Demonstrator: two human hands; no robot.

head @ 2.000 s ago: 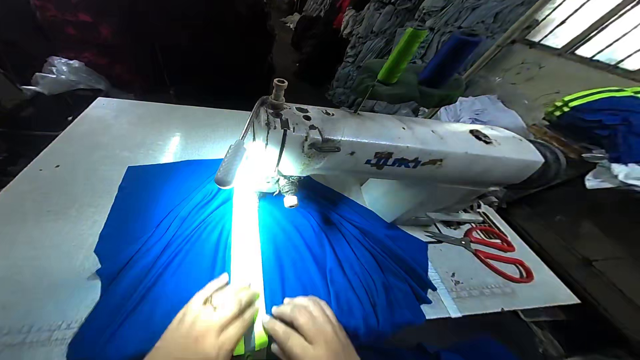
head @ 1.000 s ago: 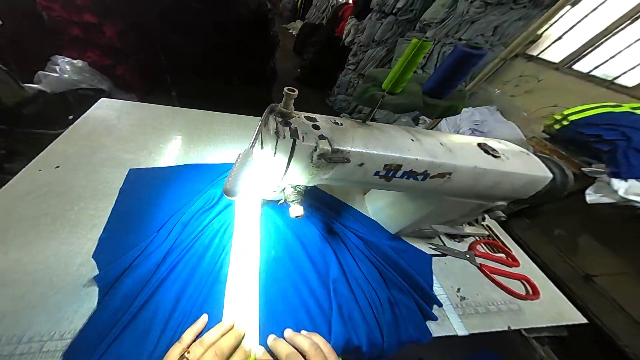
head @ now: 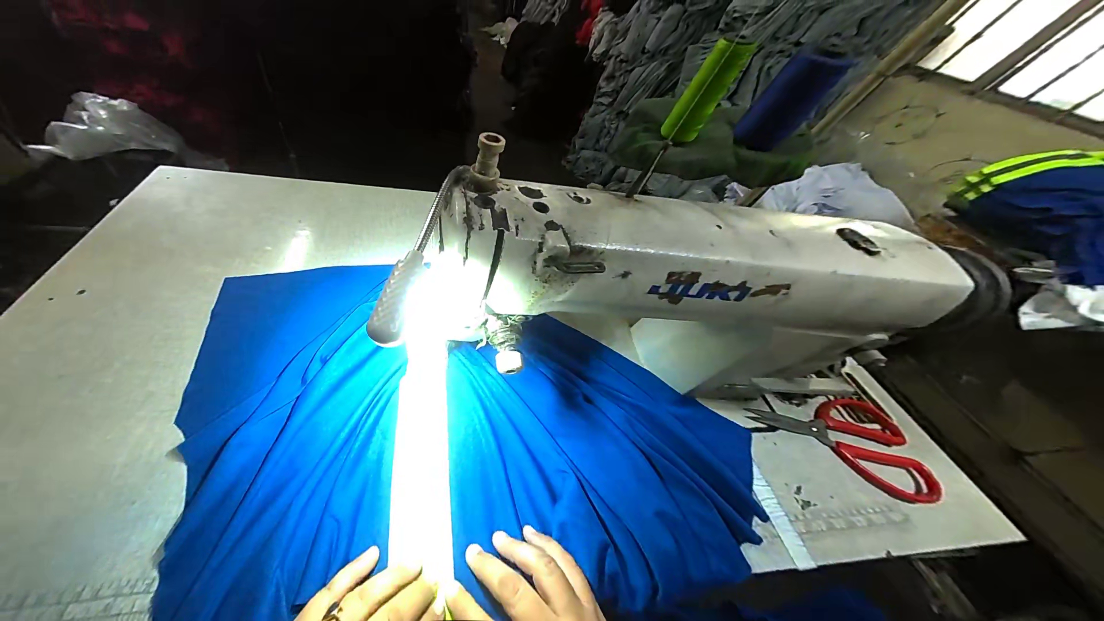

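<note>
Blue fabric (head: 569, 457) lies spread and gathered under the head of a white Juki sewing machine (head: 733, 267). A bright strip (head: 423, 483), washed out by the lamp (head: 398, 302), runs from the needle area down to the bottom edge. My left hand (head: 384, 595) rests on the strip's lower left side, a ring on one finger. My right hand (head: 535, 578) lies flat with fingers spread on the fabric just right of the strip. The fingertips of both hands come close together at the strip's lower end; whether they pinch it cannot be told. The needle is hidden by glare.
Red-handled scissors (head: 862, 444) lie on the sewing table (head: 78, 345), right of the fabric. Green (head: 709, 90) and blue thread cones (head: 789, 99) stand behind the machine. Blue garments with yellow-green stripes (head: 1044, 207) are at the right, and a plastic bag (head: 112, 129) at the far left.
Both hands sit lower in view than two seconds ago, near the bottom edge. Over the last second the right hand's fingers have come further into view and spread. The view has shifted slightly.
</note>
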